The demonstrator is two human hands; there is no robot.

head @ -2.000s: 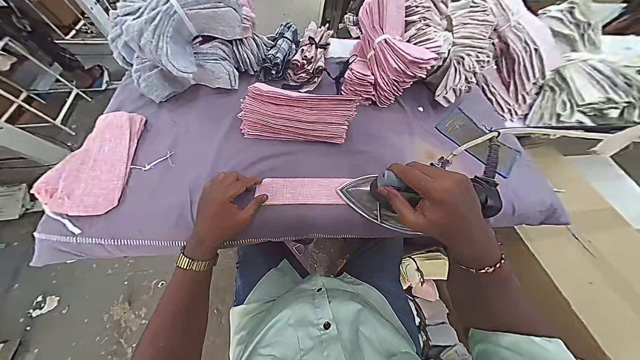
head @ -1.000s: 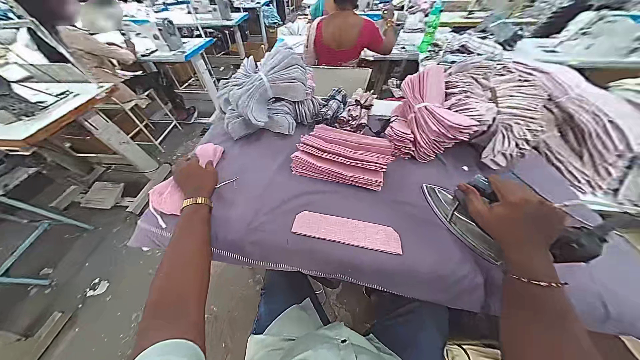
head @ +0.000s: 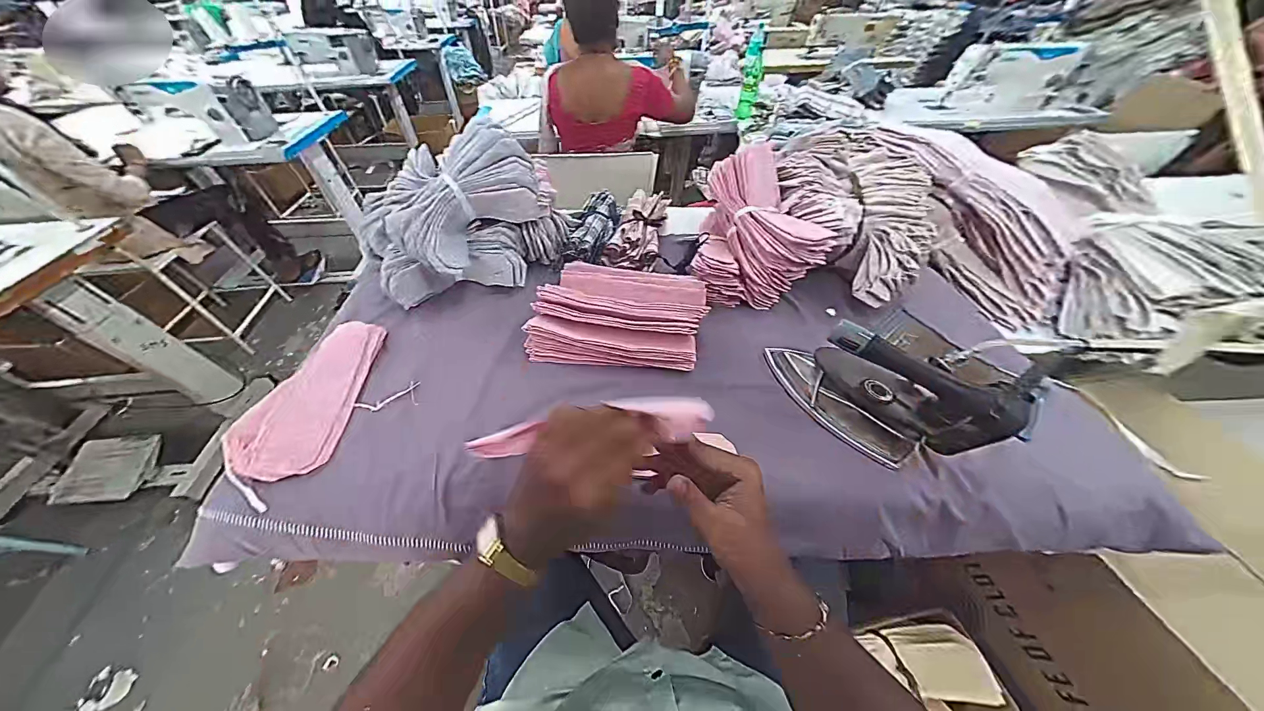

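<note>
My left hand, blurred, grips a pink fabric piece above the front middle of the purple padded ironing surface. Close beside it, my right hand has its fingertips at pink cloth too; how much it grips is hidden. Behind my hands sits a stack of folded pink fabric pieces. An electric iron rests on the cloth at the right, its pointed end toward the left. At the left lies a pink cloth bundle with a white string beside it.
Tied bundles of grey, pink and striped fabric line the back edge. A person in a red top sits beyond, among sewing machines; another person is at the left. A cardboard box is below right.
My right hand has let go of the iron and moved left to the pink cloth. My left hand has come from the left bundle to the middle. The flat pink strip no longer lies there alone.
</note>
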